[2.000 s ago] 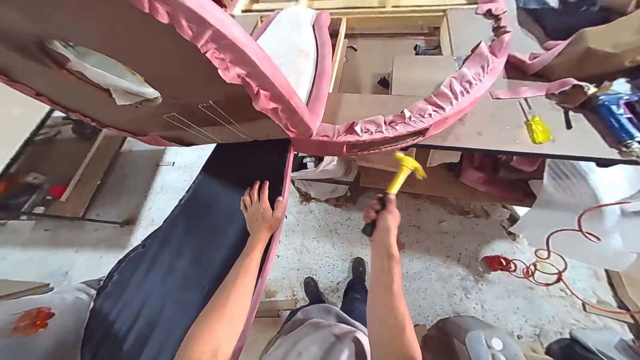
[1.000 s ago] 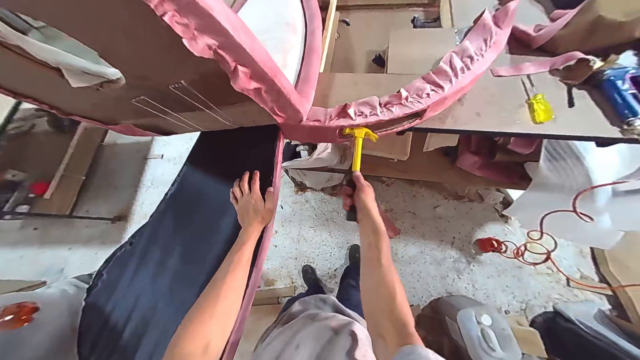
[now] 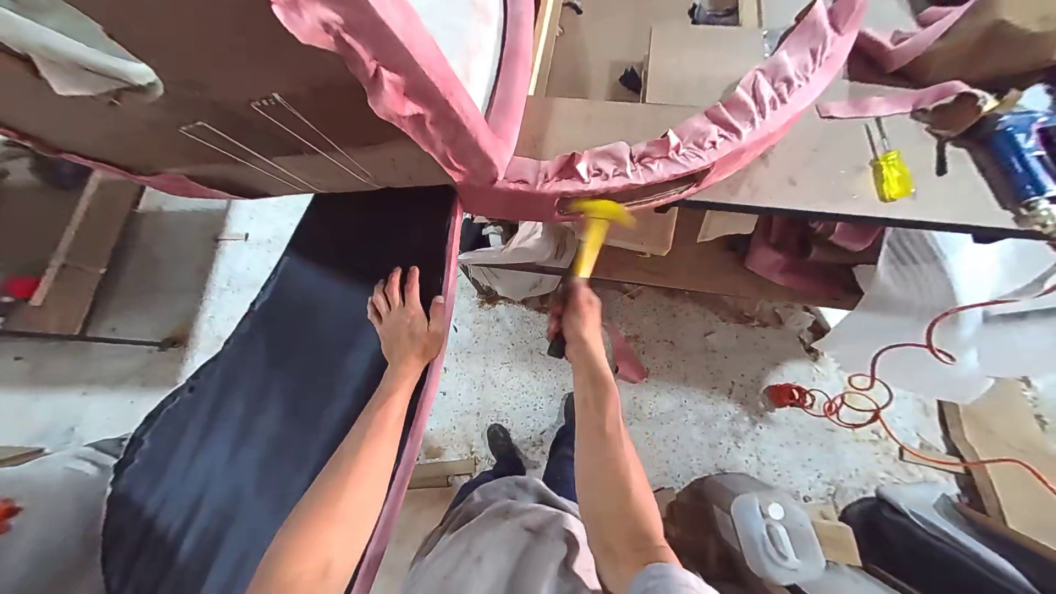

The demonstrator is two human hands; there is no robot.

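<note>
My right hand (image 3: 577,318) is closed around the dark grip of a yellow claw hammer (image 3: 592,239). The blurred hammer head is at the lower edge of a curved frame part covered in gathered pink fabric (image 3: 643,161); whether it touches cannot be told. My left hand (image 3: 406,322) lies with spread fingers on a black cloth panel (image 3: 272,363), close to its pink-covered edge (image 3: 421,412), and grips nothing. Above the panel stands a large brown board (image 3: 223,99) with pink fabric along its rim and wire-like strips on its face.
On the workbench (image 3: 775,181) at the right lie a yellow-handled screwdriver (image 3: 892,175) and a blue air tool (image 3: 1019,153). A coiled red air hose (image 3: 858,404) hangs by white foam sheeting (image 3: 916,322). Lower right stands a grey plastic container (image 3: 775,536).
Two seconds ago the hammer was lower and to the right of the pink frame part; it came up to that edge by one second ago. My left hand stays on the black panel.
</note>
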